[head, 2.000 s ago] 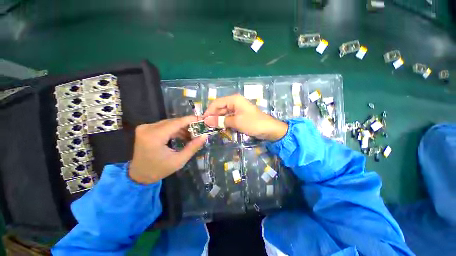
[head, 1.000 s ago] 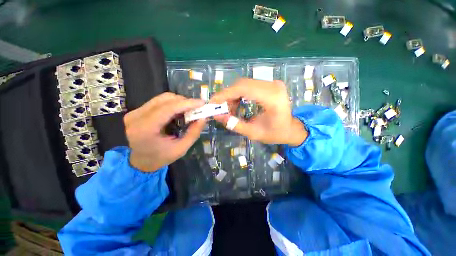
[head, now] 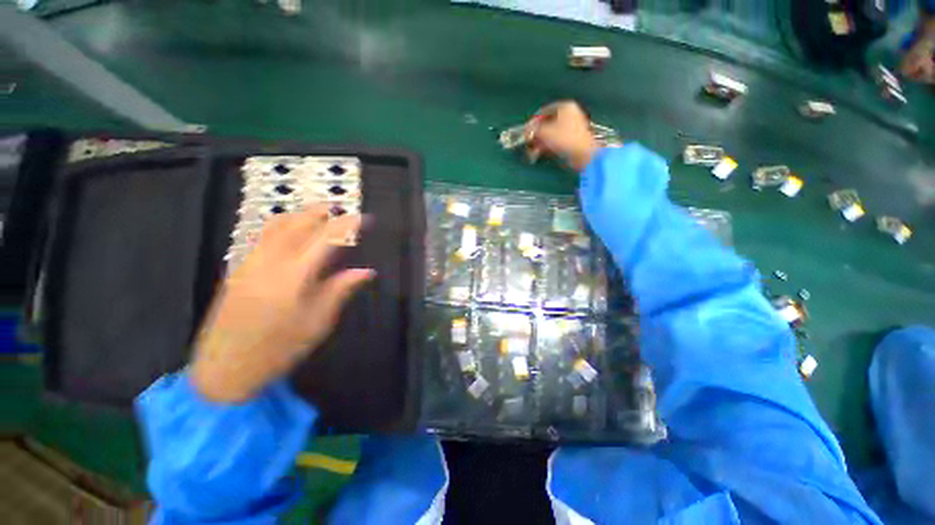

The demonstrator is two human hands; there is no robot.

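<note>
My left hand is over the black foam tray, with its fingers on or just above the lower housings; contact is unclear. Pale plastic housings stand in two columns in that tray. My right hand is on the green mat beyond the clear tray, its fingers closed around a part-assembled unit. The far end of that unit is hidden by my hand. The clear blister tray holds boards with white cells.
Part-assembled units lie in a row along the mat at the right. More units lie farther back. A loose pile of parts is right of the clear tray, partly behind my right sleeve. Another person's blue sleeve is at the right edge.
My hands have parted. The left moved onto the black tray and no longer shows the housing. The right moved forward with a unit to the mat. The view has shifted.
</note>
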